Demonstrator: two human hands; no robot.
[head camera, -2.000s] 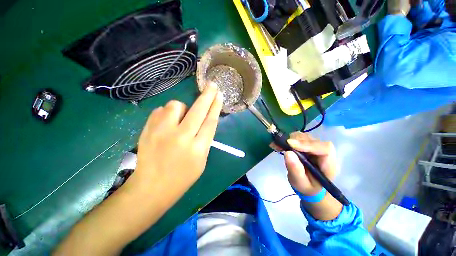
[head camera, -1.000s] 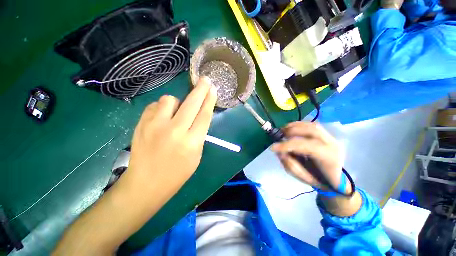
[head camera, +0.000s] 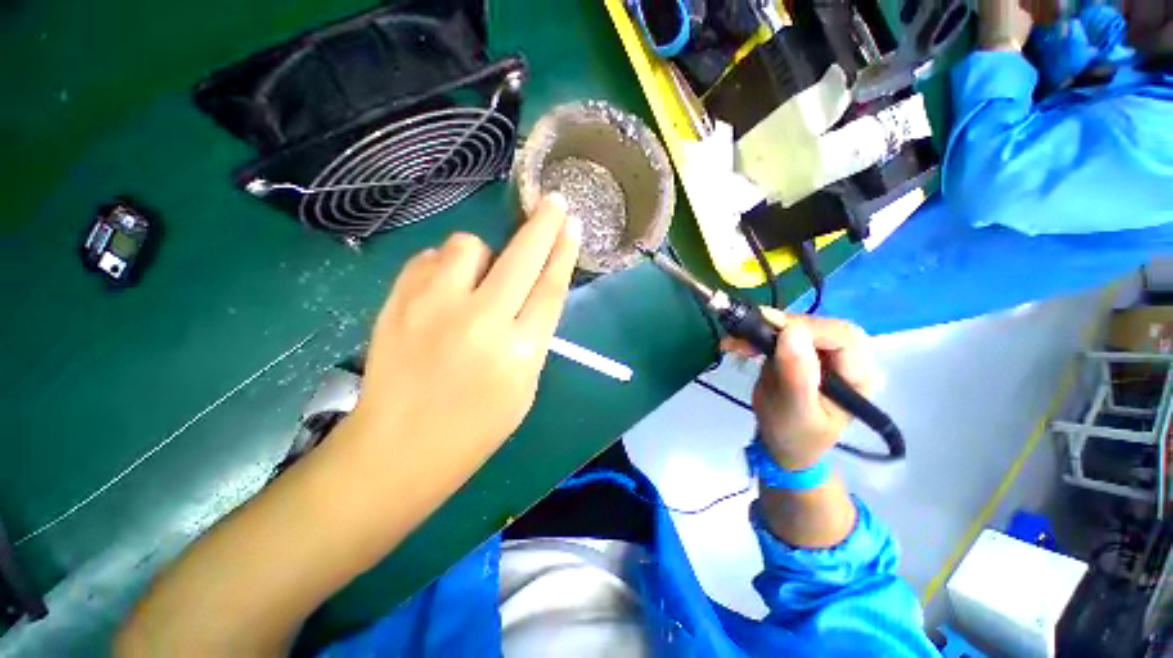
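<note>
My left hand (head camera: 463, 334) is palm down, its two extended fingertips at the near left rim of the brown tip-cleaning pot (head camera: 659, 193). Its thumb is hidden. A slim pale strip (head camera: 594, 359), perhaps tweezers, sticks out from beneath this hand; whether it is held cannot be told. Grey scraps lie in the pot. My right hand (head camera: 804, 386) grips the black handle of the soldering iron (head camera: 744, 321), right of and below the pot. The iron's metal shaft slants up left, its tip at the pot's right inner rim.
A black fan with round wire grille (head camera: 405, 174) stands left of the pot. A yellow tray (head camera: 663, 97) of black devices is at right. A small watch unit (head camera: 118, 242) lies far left. Solder wire (head camera: 167, 444) crosses the mat. Another person's blue sleeve (head camera: 1042, 154) is upper right.
The right hand and iron handle have shifted and turned, and the black cable now loops below the hand. The iron's tip stays at the pot's right rim. The left hand stays at the pot.
</note>
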